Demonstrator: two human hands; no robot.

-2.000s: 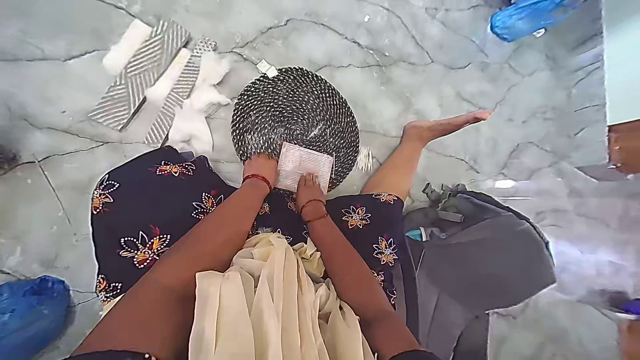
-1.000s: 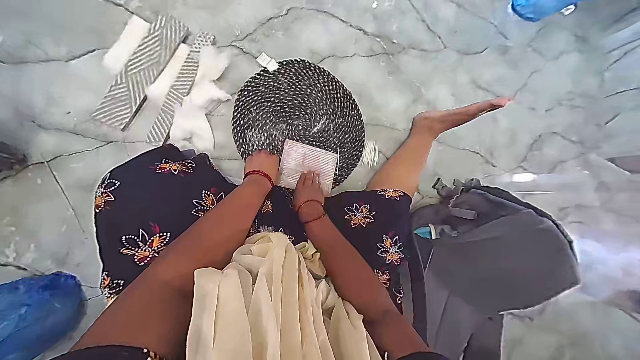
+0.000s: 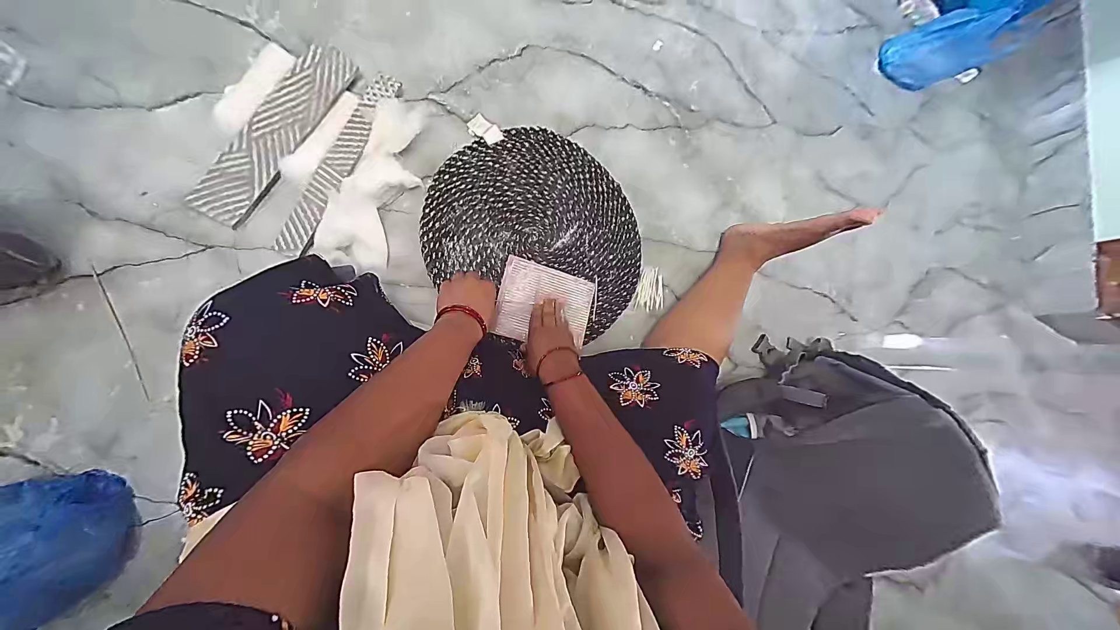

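Note:
A round black-and-white woven mat (image 3: 534,201) lies on the floor before my lap, with a small pale tag (image 3: 484,129) at its upper edge. On the mat's lower right part rests a pinkish-white ribbed square piece (image 3: 525,293). My right hand (image 3: 551,328) lies on that piece with the fingers spread over it; whether it grips the piece is not clear. My left hand (image 3: 468,293) is at the mat's lower edge, just left of the square, its fingers hidden from view.
Grey striped fabric strips (image 3: 262,144) and white fluffy padding (image 3: 354,214) lie at upper left. White thin sticks (image 3: 649,289) are right of the mat. A grey backpack (image 3: 866,464) sits at right; blue plastic bags (image 3: 945,44) (image 3: 61,542) lie at upper right and lower left.

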